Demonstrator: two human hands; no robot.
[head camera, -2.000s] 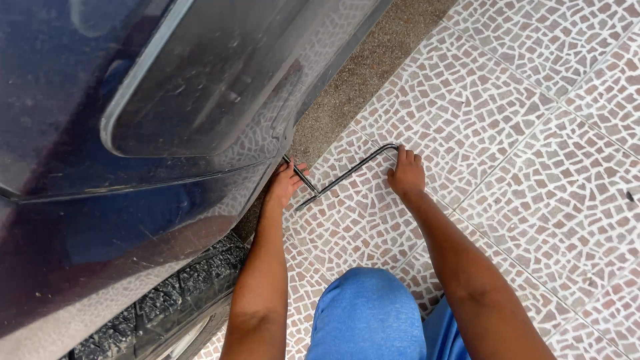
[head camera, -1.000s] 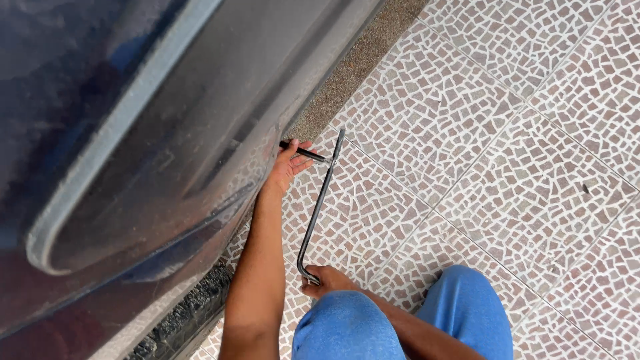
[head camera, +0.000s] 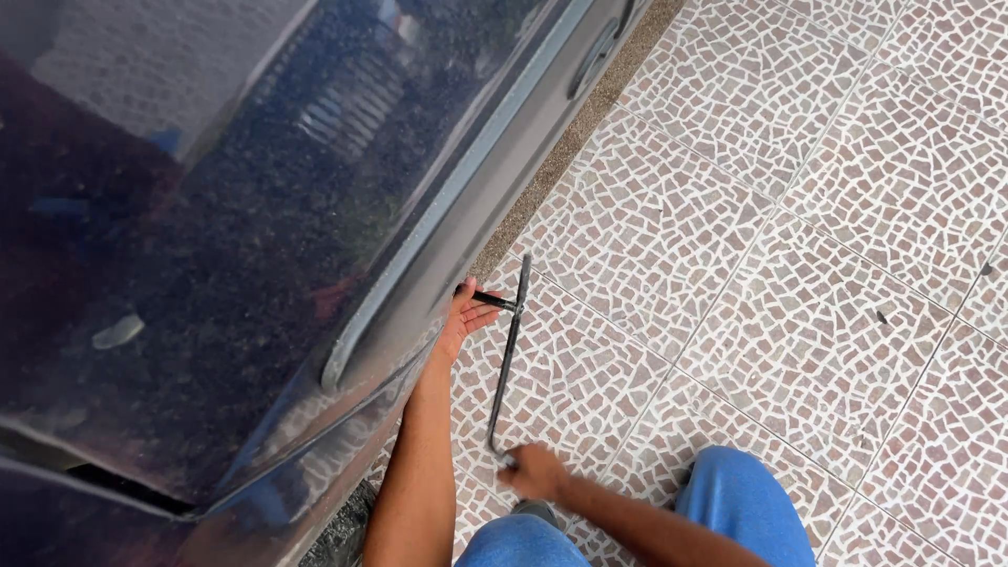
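Observation:
Beside the lower edge of a dark car's body (head camera: 472, 181), my left hand (head camera: 465, 319) supports a black metal rod (head camera: 492, 299) with its palm up and fingers partly spread. The rod's near end goes out of sight under the car. Its outer end meets a long bent metal crank handle (head camera: 506, 362), which crosses it. My right hand (head camera: 531, 471) is closed around the bent lower end of that handle, just above my knees. What the rod joins beneath the car is hidden.
A black tyre (head camera: 342, 524) shows at the bottom left, close to my left forearm. A brown speckled strip (head camera: 567, 150) runs along the car's side. Mosaic-patterned floor tiles (head camera: 724, 276) lie to the right. My knees in blue trousers (head camera: 744, 504) are at the bottom.
My right hand has swung the crank handle from the right side down towards my knees. My left hand has stayed at the rod beside the car. The view has shifted over the car.

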